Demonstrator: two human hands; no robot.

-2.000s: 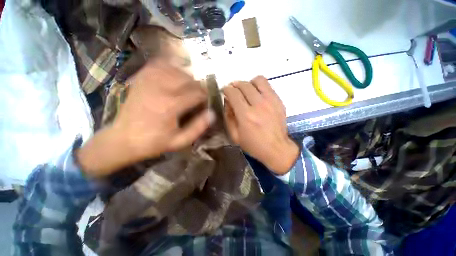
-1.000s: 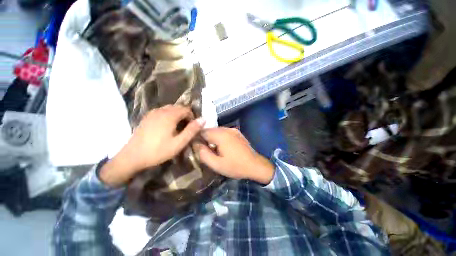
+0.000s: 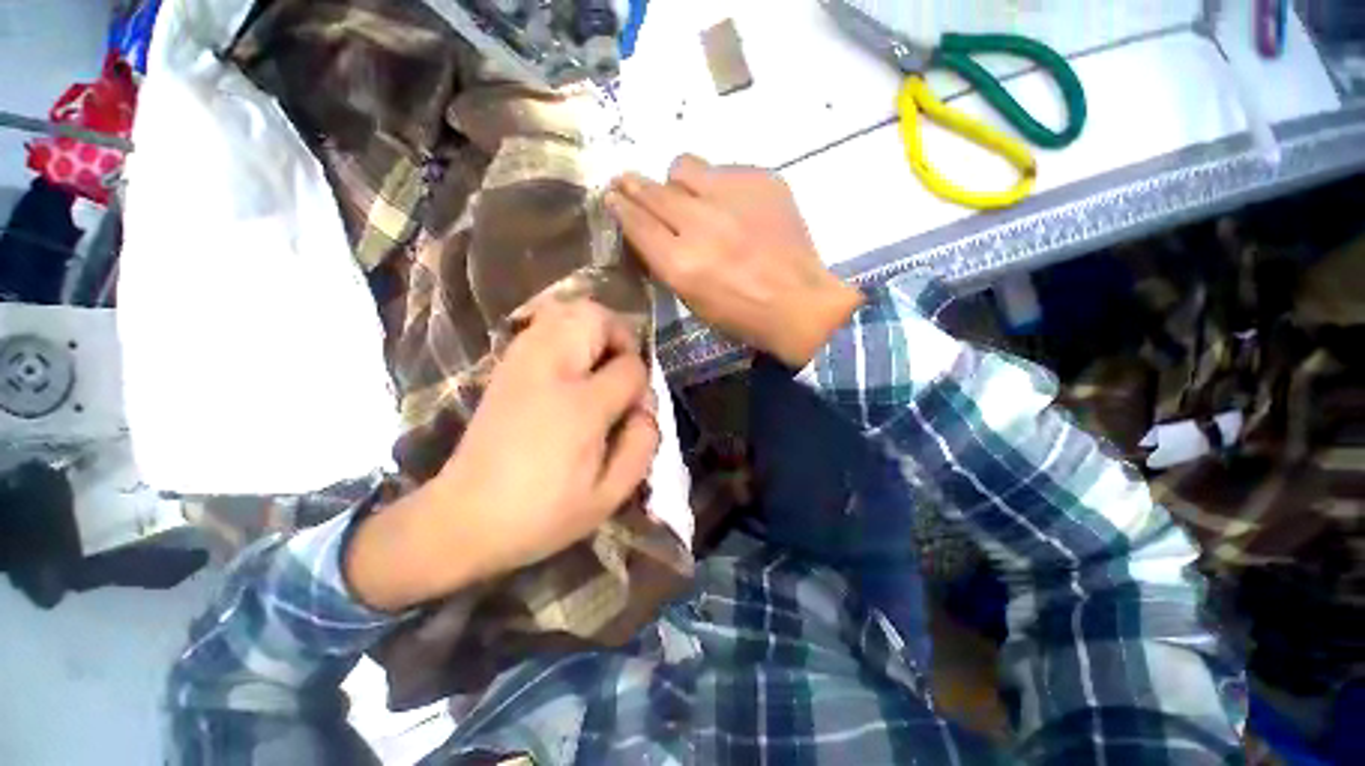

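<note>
The brown plaid shell fabric (image 3: 524, 240) runs from under the sewing machine head (image 3: 576, 33) down to my lap. White lining (image 3: 255, 285) lies bulky along its left side, and a white strip shows at its right edge. My left hand (image 3: 554, 434) pinches the fabric near its right edge, below the table's front edge. My right hand (image 3: 734, 247) is higher up, its fingertips on the seam edge just in front of the lit needle area. The needle itself cannot be made out.
Scissors with one yellow and one green handle (image 3: 988, 112) lie on the white table at right. A small tan rectangle (image 3: 726, 56) sits near the machine. A measuring strip (image 3: 1048, 232) runs along the table's front edge. Dark plaid pieces (image 3: 1272, 479) lie at lower right, a red cloth (image 3: 87, 135) at upper left.
My right hand has moved up from beside my left hand to the edge near the needle. My left hand has shifted slightly right, still on the fabric. The view has shifted.
</note>
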